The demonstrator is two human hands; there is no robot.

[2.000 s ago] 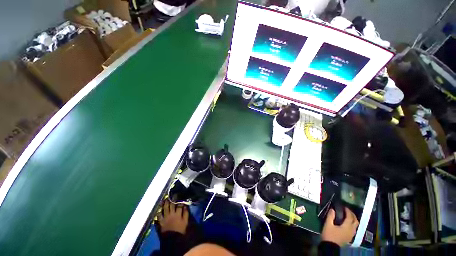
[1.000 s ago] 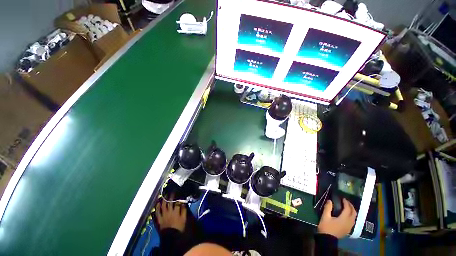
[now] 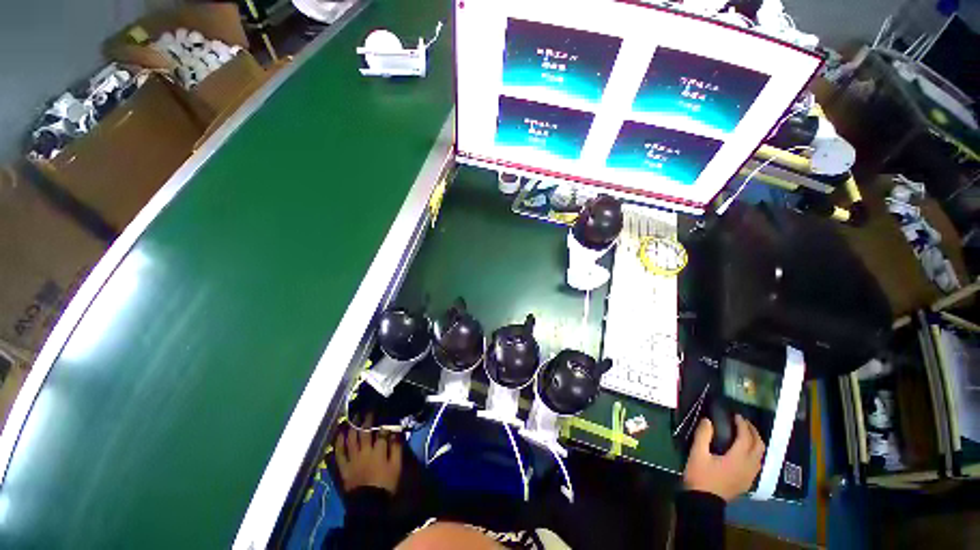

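Note:
My right hand (image 3: 725,460) rests over a black mouse (image 3: 723,430) right of the keyboard. My left hand (image 3: 369,460) lies with its fingers apart at the bench's front left edge, holding nothing visible. Between the hands, a row of several white security cameras with black ball heads (image 3: 513,357) stands along the front edge. Their white pigtail cables (image 3: 518,457) hang toward me. Another camera (image 3: 597,222) stands farther back beside the white keyboard (image 3: 643,322). The monitor (image 3: 618,97) shows four blue-green windows.
The green conveyor belt (image 3: 215,312) runs along the left, with a white camera part (image 3: 392,54) on it. Cartons (image 3: 129,145) stand beyond. A black box (image 3: 790,285) with a white label strip (image 3: 784,424) is at right. Yellow tape (image 3: 663,256) lies on the keyboard.
The view has shifted, so the bench, monitor and cameras sit slightly farther left and higher. Both hands keep their places, the right one on the mouse.

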